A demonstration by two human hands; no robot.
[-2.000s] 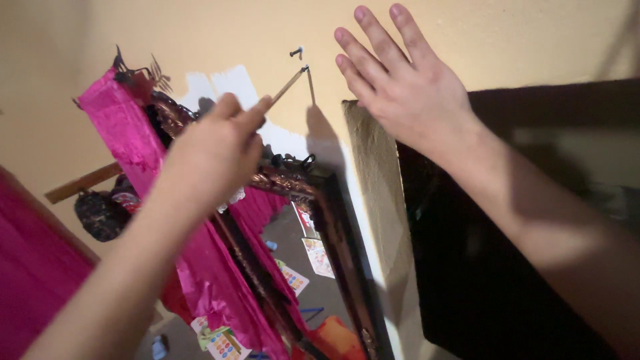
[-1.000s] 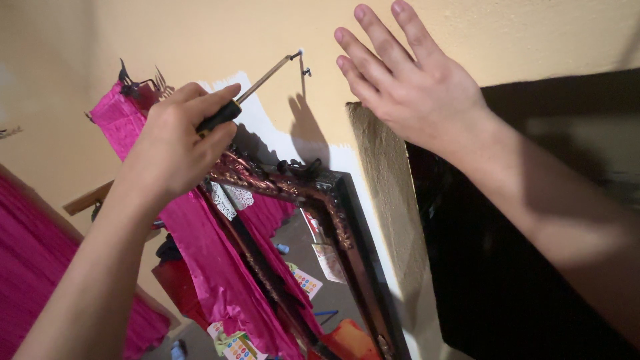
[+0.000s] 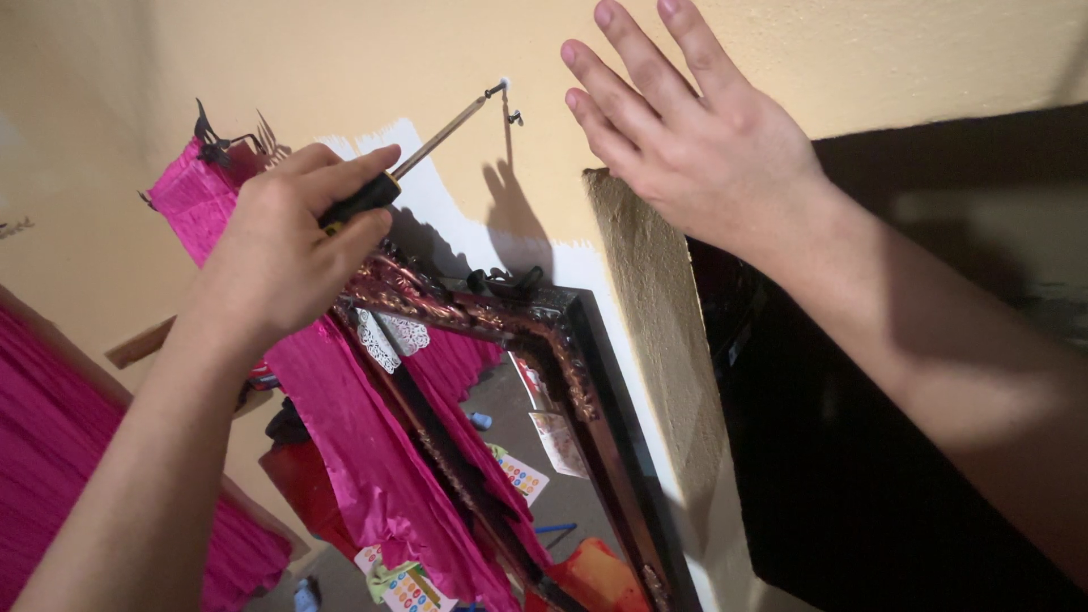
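My left hand (image 3: 297, 229) is closed around the black handle of a screwdriver (image 3: 440, 136), index finger stretched along it. The shaft slants up to the right, and its tip meets a dark screw (image 3: 495, 88) that sticks out of the painted wall. A second small screw (image 3: 515, 117) projects just below and to the right. My right hand (image 3: 680, 119) is raised before the wall at the right, fingers spread and holding nothing; whether its palm touches the wall cannot be told. Under the screws stands a mirror with an ornate dark frame (image 3: 578, 365).
Magenta cloth (image 3: 340, 442) hangs over the mirror at the left, and a magenta curtain (image 3: 76, 476) is at the far left. A rough wall edge (image 3: 671, 340) borders a dark opening (image 3: 850, 408) at the right. Printed papers (image 3: 523, 476) show low down, apparently in the mirror.
The screwdriver tip was near the lower screw two seconds ago and is now at the upper one. My right hand has kept its spread pose.
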